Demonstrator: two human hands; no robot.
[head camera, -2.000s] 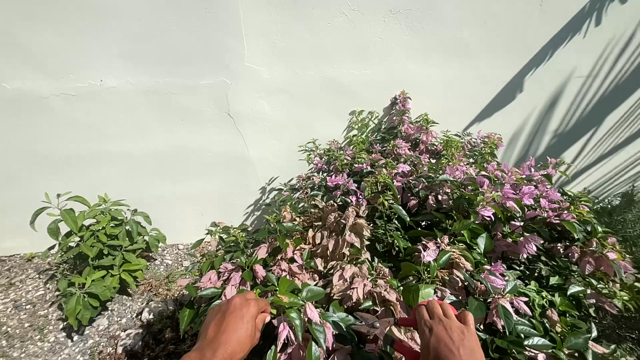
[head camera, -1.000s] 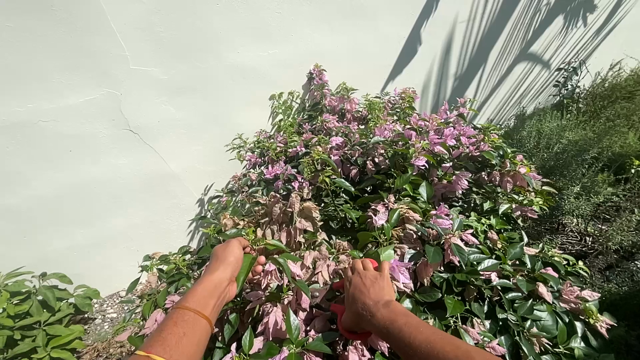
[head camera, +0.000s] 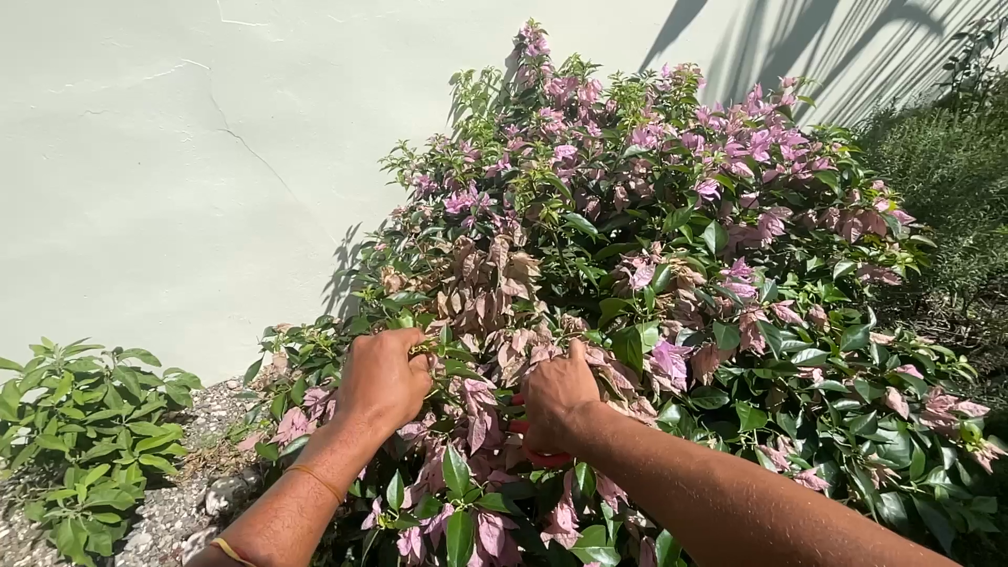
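Note:
A bougainvillea bush (head camera: 567, 220) with pink bracts and glossy green leaves fills the middle and right. My left hand (head camera: 386, 378) is closed on a leafy stem (head camera: 449, 354) at the bush's front left. To its right, my right hand (head camera: 559, 394) grips a red-handled cutting tool (head camera: 543, 457), probably pruning shears. The tool's blades are hidden among the foliage and behind the hand. Dry, brownish bracts (head camera: 488, 283) hang just beyond both hands. Fresher pink bracts (head camera: 480, 409) lie between and below them.
A pale, cracked plaster wall (head camera: 173, 157) stands behind the bush, with palm-like shadows at upper right. A smaller leafy plant (head camera: 94, 441) grows at the left beside gravel and stones (head camera: 228, 496). Feathery green growth (head camera: 945, 189) borders the bush at the right.
The view has shifted between frames. My right hand, with the red-handled tool, has come nearer to my left hand than it was two seconds ago.

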